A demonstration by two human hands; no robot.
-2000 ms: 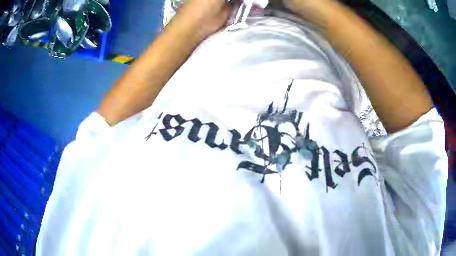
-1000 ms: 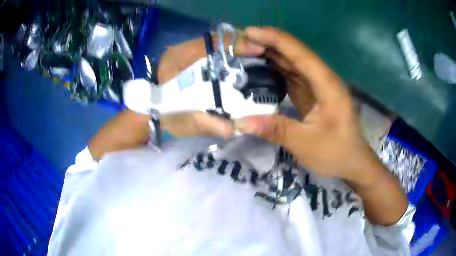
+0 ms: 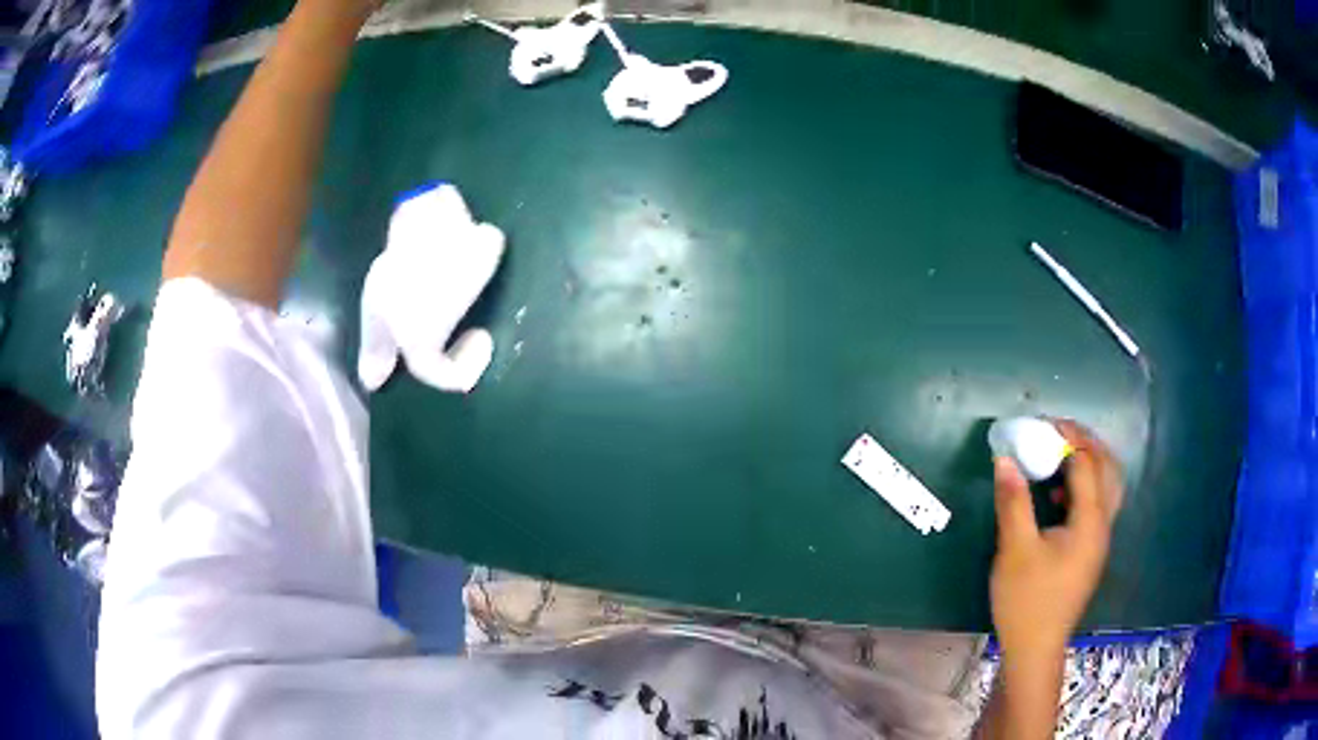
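My right hand holds the white glue bottle between thumb and fingers, at the right of the green bench top. The bottle's yellow-green nozzle points right. A flat white strip with small dark marks lies left of it. My left arm reaches up to the far left. My left hand is mostly cut off by the top edge, so what it holds cannot be seen. The white model motorcycle is not in view.
A limp white glove lies at left. Two white subassemblies lie at the bench's far edge. A black smartphone and a thin white stick are at right. Blue crates stand beside the bench; shiny parts are at left.
The view has lifted from my lap to the bench. Both hands have left the model; my right hand has taken hold of the bottle and my left arm has stretched away to the far left.
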